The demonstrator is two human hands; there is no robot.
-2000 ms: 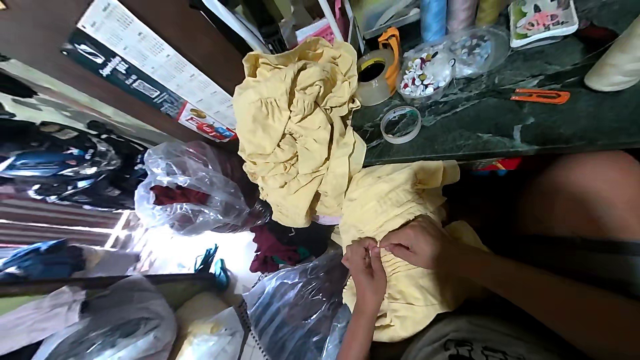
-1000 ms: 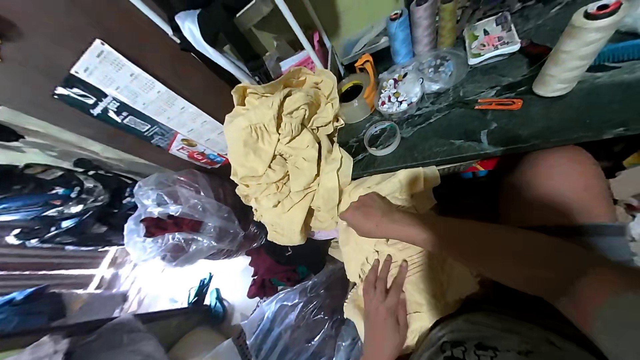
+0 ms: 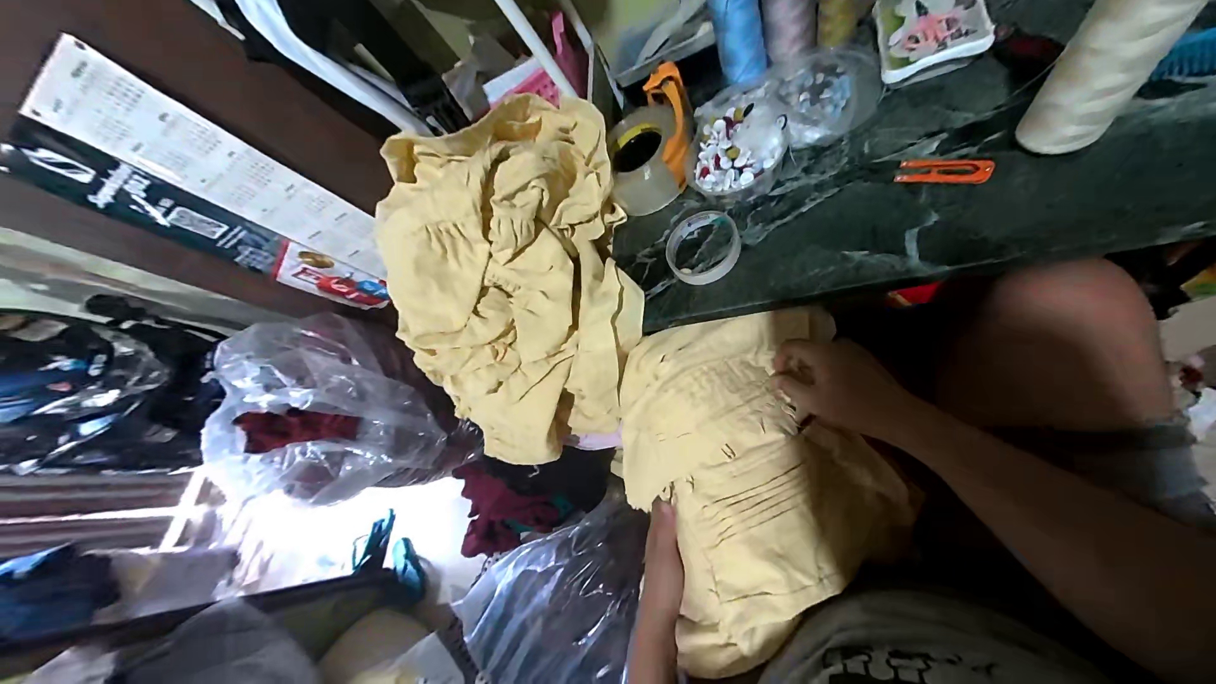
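A yellow gathered cloth garment (image 3: 741,475) lies across my lap, with rows of fine pleats and short dark thread bits on it. My right hand (image 3: 826,385) pinches the cloth near its upper right side, thumb against fingertips. At the lower left edge, my left hand (image 3: 665,556) holds the cloth, with one digit visible on top and the other fingers hidden. A heap of the same yellow cloth (image 3: 513,275) rests beside the garment, partly over the table edge.
The dark green marble table (image 3: 855,237) holds a tape roll (image 3: 703,247), a tape dispenser (image 3: 651,157), an orange thread snipper (image 3: 945,171), a container of small buttons (image 3: 739,152) and thread cones (image 3: 1107,81). Clear plastic bags (image 3: 313,408) are at the left and below.
My right hand has moved right across the garment from the side near the heap. My left hand has gone from lying spread on the cloth to its left edge.
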